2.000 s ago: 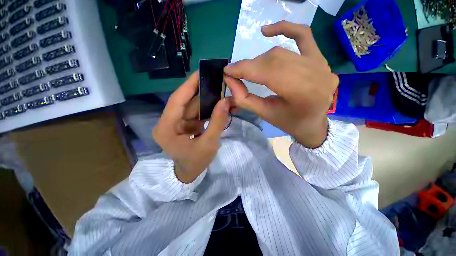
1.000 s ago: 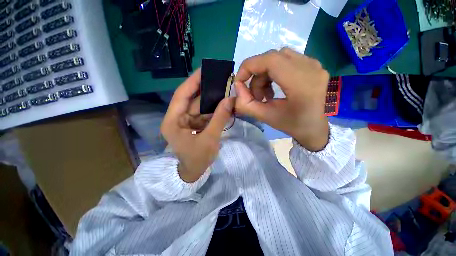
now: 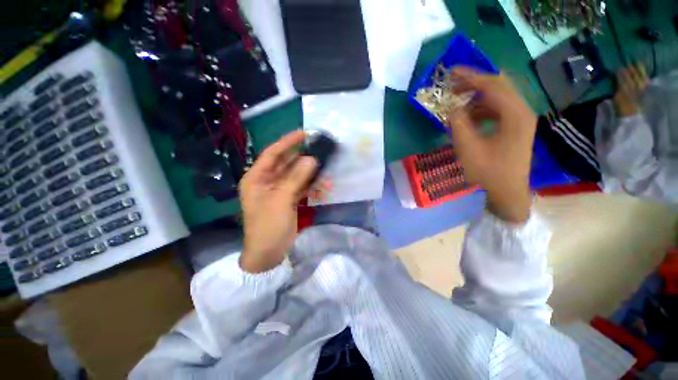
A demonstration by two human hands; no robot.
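My left hand (image 3: 275, 197) holds a dark module (image 3: 320, 152) between thumb and fingers, above a white sheet (image 3: 346, 174); the module is blurred. My right hand (image 3: 491, 133) is raised at the near right edge of a blue bin (image 3: 465, 56) of beige strips (image 3: 442, 95). Its thumb and fingers are curled near the strips; blur hides whether they pinch anything. A black phone-sized housing (image 3: 325, 44) lies on the white sheets beyond my left hand.
A white foam tray (image 3: 167, 215) with rows of circuit modules stands at left. Black modules with red wires (image 3: 223, 82) lie beside it. A red tray (image 3: 438, 177) is below the blue bin. Another person's hand (image 3: 632, 85) and white sleeve show at far right.
The view has shifted, showing more of the far bench and the black housing. My right hand has left the module's edge and moved right to the blue bin. My left hand still holds the module.
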